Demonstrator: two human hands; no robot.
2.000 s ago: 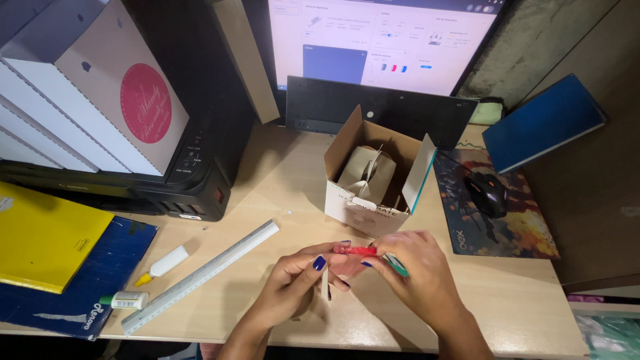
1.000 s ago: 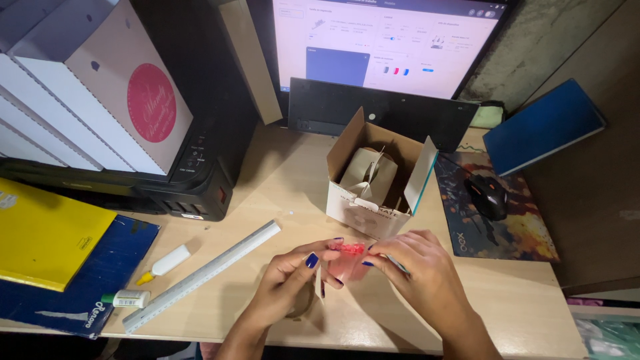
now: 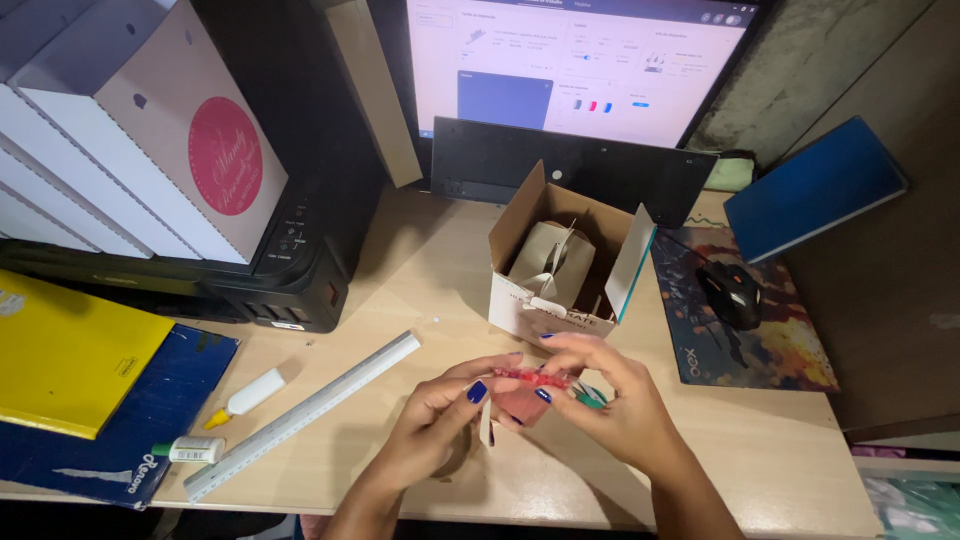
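Between both hands, in front of the cardboard box, is a small translucent pink bag (image 3: 519, 403) with red material along its top edge. My left hand (image 3: 442, 409) pinches its left side between thumb and fingers; a narrow whitish strip (image 3: 485, 422) hangs beside that thumb. On the right side, my right hand (image 3: 604, 397) grips the top edge with thumb and fingertips. Green-handled scissors (image 3: 590, 395) show partly behind the right hand. The open cardboard box (image 3: 551, 311) holds a folded beige paper piece (image 3: 555, 262). What lies under the left hand is mostly hidden.
A clear ruler (image 3: 304, 416), a white glue bottle with yellow tip (image 3: 255, 391) and a green-capped bottle (image 3: 196, 449) lie at left. Behind them stands a black printer (image 3: 300, 277) bearing white boxes. A mouse (image 3: 729, 295) rests on a patterned pad (image 3: 787, 360) at right, below a monitor (image 3: 577, 67).
The fingers of my right hand have shifted along the top edge of the pink bag, with the forefinger now raised. Both hands stay on the bag in front of the box.
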